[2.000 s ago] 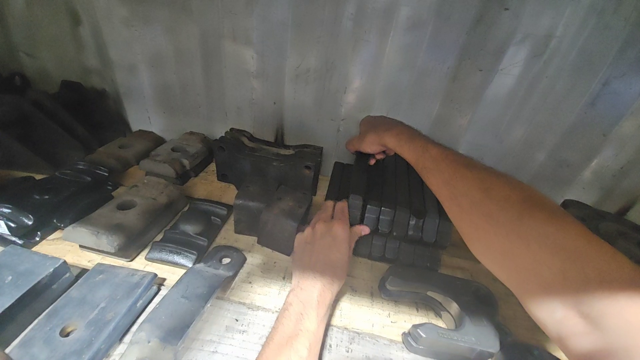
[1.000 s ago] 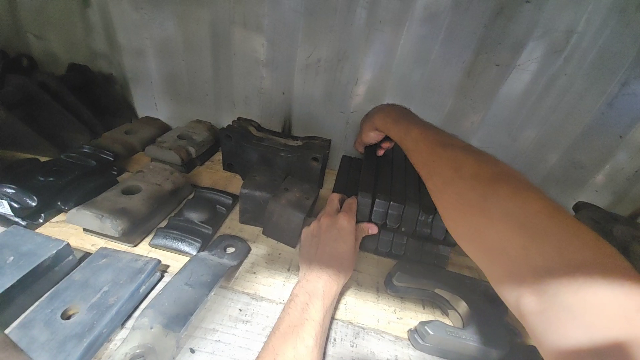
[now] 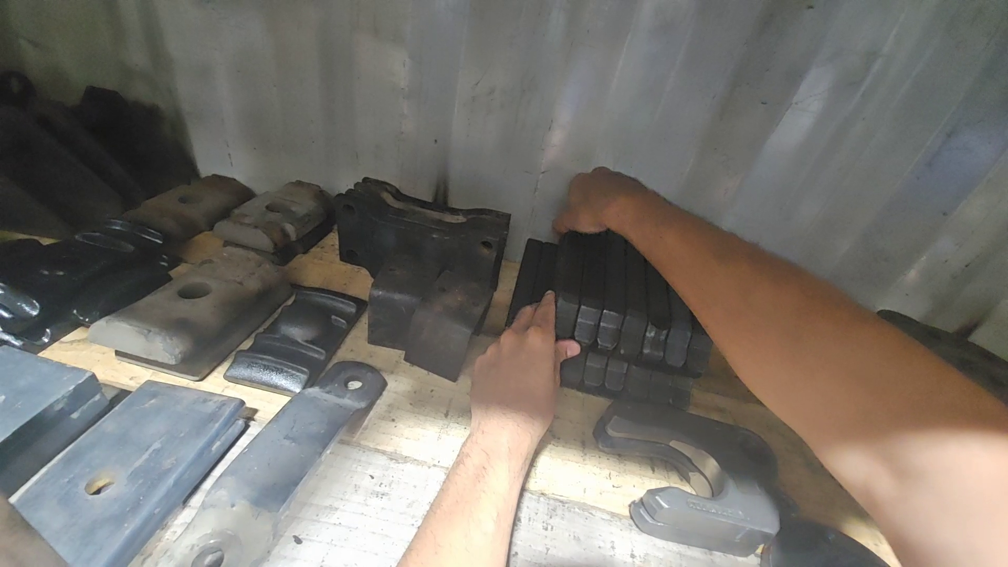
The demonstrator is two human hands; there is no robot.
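Observation:
Several black metal bars (image 3: 634,315) stand side by side on a lower layer of similar bars (image 3: 606,370). My left hand (image 3: 520,366) rests against the near left end of the upper row, its fingers along one bar and its thumb at the bar's lower front end. My right hand (image 3: 602,201) reaches over to the far end of the same row, fingers curled down at the bars' back edge; its fingertips are hidden, so its hold is unclear. Just left of the row stands a black metal bracket stack (image 3: 425,276).
A grey steel hook-shaped part (image 3: 709,488) lies near right. At left lie a long bar with holes (image 3: 291,465), a grey-blue plate (image 3: 134,472), a worn block with a hole (image 3: 197,311) and a black casting (image 3: 299,339). Behind rises a corrugated metal wall (image 3: 488,102).
My left hand, thumb out, stays at the near end of the bars and my right hand at their far end. Over the two seconds, the upper bars have shifted slightly against each other.

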